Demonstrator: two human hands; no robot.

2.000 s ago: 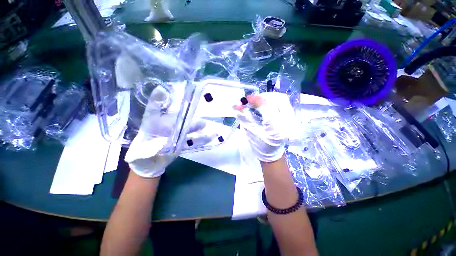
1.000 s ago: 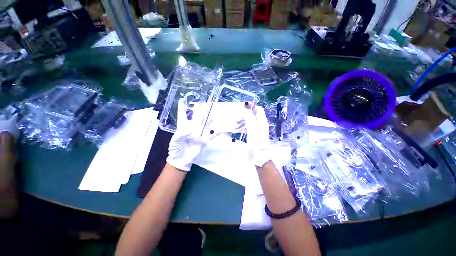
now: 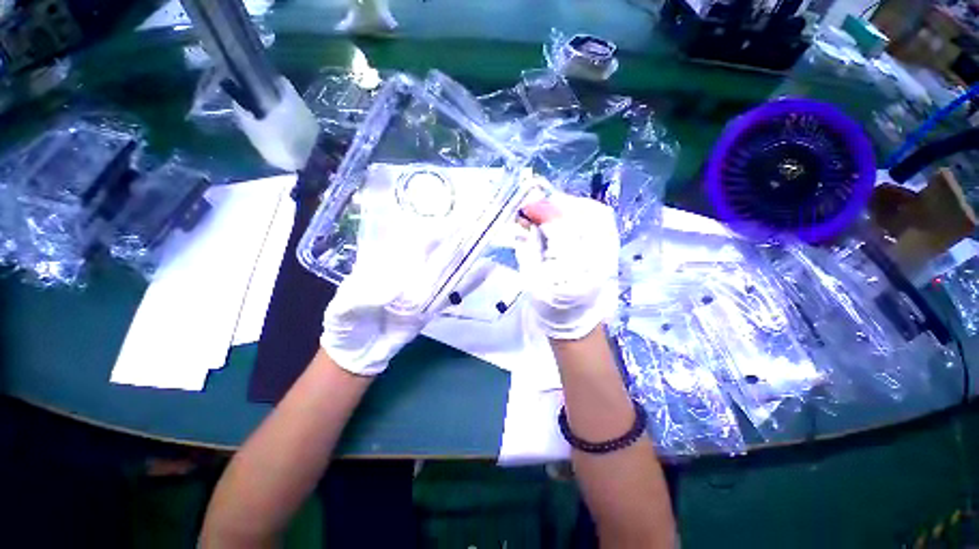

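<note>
A clear housing frame (image 3: 335,204), a rounded rectangle, is held tilted above white papers in front of me. My left hand (image 3: 389,295), in a white glove, grips its near part. A clear round ring (image 3: 425,194) shows inside the frame's outline. My right hand (image 3: 569,257), gloved with bare fingertips, is at the frame's right edge with thumb and finger together; a small dark pad (image 3: 525,218) shows at the fingertips. Two more black pads (image 3: 455,298) lie below, between my hands; whether they sit on a clear part or the paper I cannot tell.
Bagged parts lie at the left (image 3: 81,193) and right (image 3: 719,322). White papers (image 3: 204,284) and a black sheet (image 3: 281,332) are left of my hands. A purple-rimmed fan (image 3: 791,169), an open cardboard box (image 3: 929,220) and a metal post (image 3: 231,54) stand farther back.
The frame in my left hand has swung and changed its tilt, now covering more of the papers. My right hand stays at its edge. A person's hand at the far left is out of view now.
</note>
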